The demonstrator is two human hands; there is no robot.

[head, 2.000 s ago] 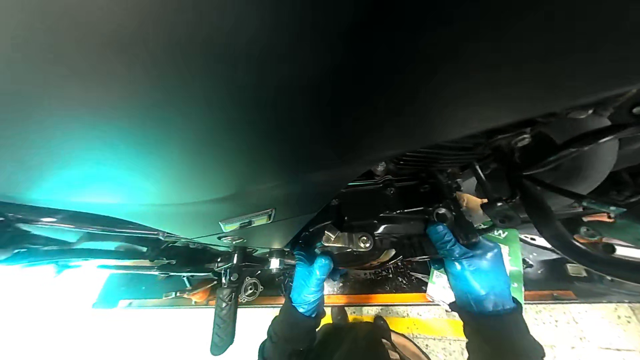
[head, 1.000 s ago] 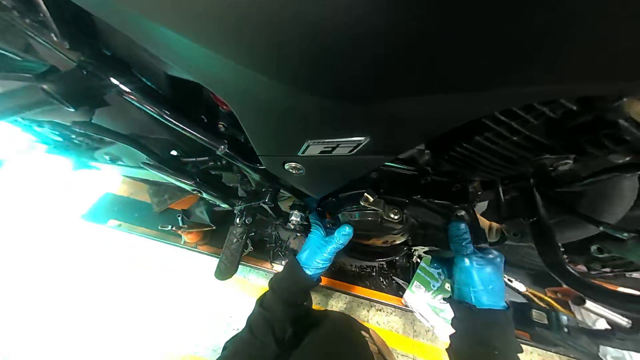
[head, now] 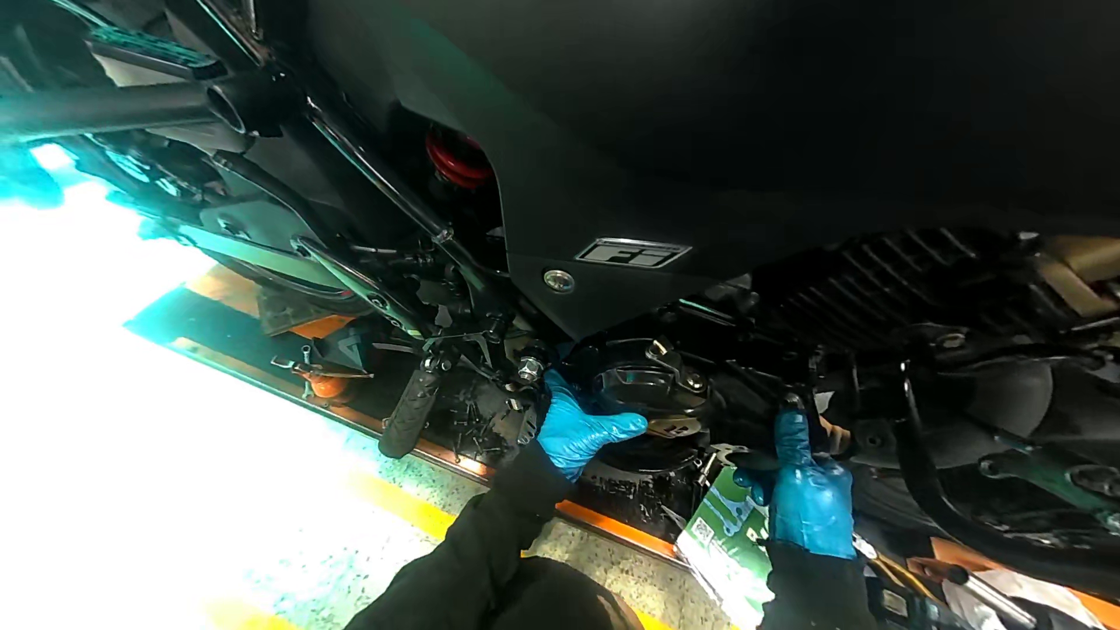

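The motorcycle's black side cover with an Fi badge fills the upper view. My left hand, in a blue glove, reaches to the engine beside a round black engine cover, its thumb spread toward the cover and its other fingertips partly hidden. My right hand, also blue-gloved, has a finger up against a bolt or fitting at the engine's lower edge; whether it holds anything is unclear. A green and white printed packet lies just left of that hand.
A rubber footpeg juts down left of my left hand. Curved black tubing is at the right. Tools lie at the lower right, and an orange object is on the dark lift platform, which has an orange edge.
The view has shifted a lot, showing more of the frame and the badge. Both hands remain at the engine's lower side; my left thumb is now spread out from the fingers.
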